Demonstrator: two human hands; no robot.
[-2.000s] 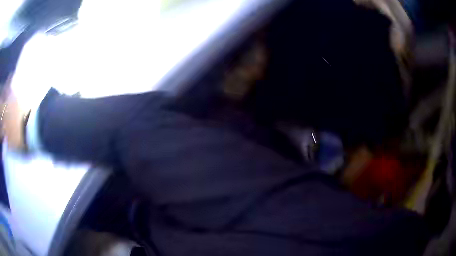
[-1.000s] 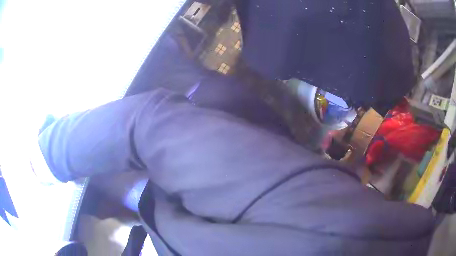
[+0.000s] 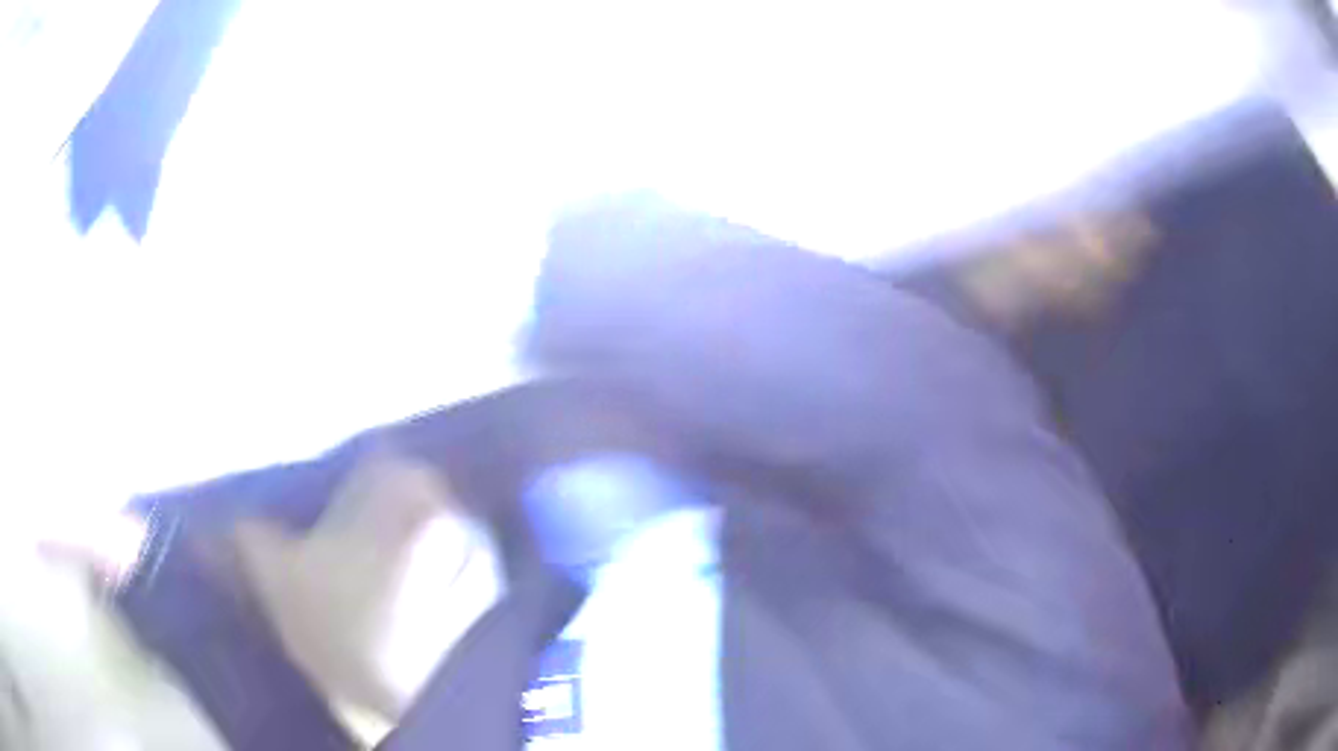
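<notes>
The picture is blurred and the white table (image 3: 367, 250) is blown out by glare. A dark narrow piece (image 3: 147, 125) with a notched end lies on it at the upper left. My right sleeve comes up from the lower right, and its cuff end lies over the table's front edge. My right hand beyond the cuff is lost in the glare, so its hold cannot be told. I cannot make out my left hand.
A large mass of dark cloth (image 3: 1203, 426) hangs at the right beside the table. A blurred brownish patch shows by the table edge. Below the edge are blurred pale shapes (image 3: 360, 587) and a bright white and blue area (image 3: 638, 616), which I cannot identify.
The view has swung left and turned. The red items and boxes at the right have left the picture, the dark notched piece shows higher up, and my right sleeve now appears bent near the middle.
</notes>
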